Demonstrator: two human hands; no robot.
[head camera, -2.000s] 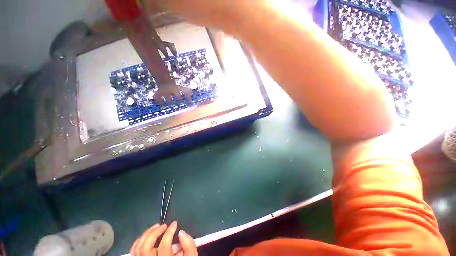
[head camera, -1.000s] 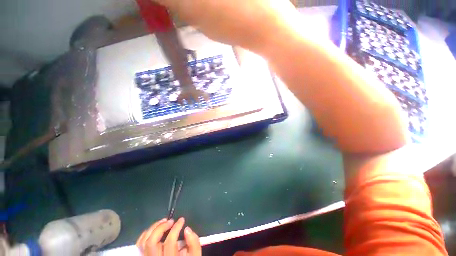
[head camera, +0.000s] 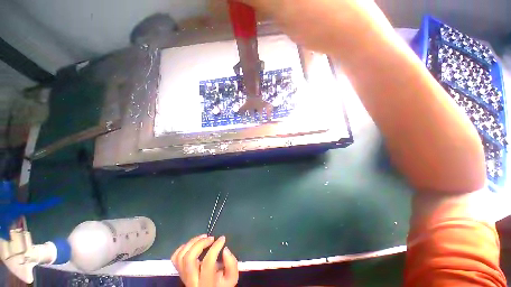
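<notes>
A blue PCB panel (head camera: 218, 100) lies on the bright surface of the solder pot (head camera: 176, 112). The forked metal jaws of the red-handled tongs (head camera: 246, 53) are on the panel. My right arm reaches in from the right to the tongs' red handle at the top edge; my right hand (head camera: 269, 7) is mostly cut off by the frame and its fingers are hidden. My left hand (head camera: 206, 262) rests at the bench's front edge, fingers bent around the rear end of the thin tweezers (head camera: 216, 216), whose tips point away over the green mat, slightly apart.
A white spray bottle (head camera: 115, 242) with a blue and white trigger head lies on its side at the lower left. A blue tote (head camera: 427, 42) with several populated panels stands at the right. A flat brownish strip (head camera: 75, 142) rests against the pot's left side. Panels show partly below the bench edge.
The camera view has shifted left, so the pot and hands appear further right and more of the spray bottle shows. The panel stays on the solder surface under the jaws.
</notes>
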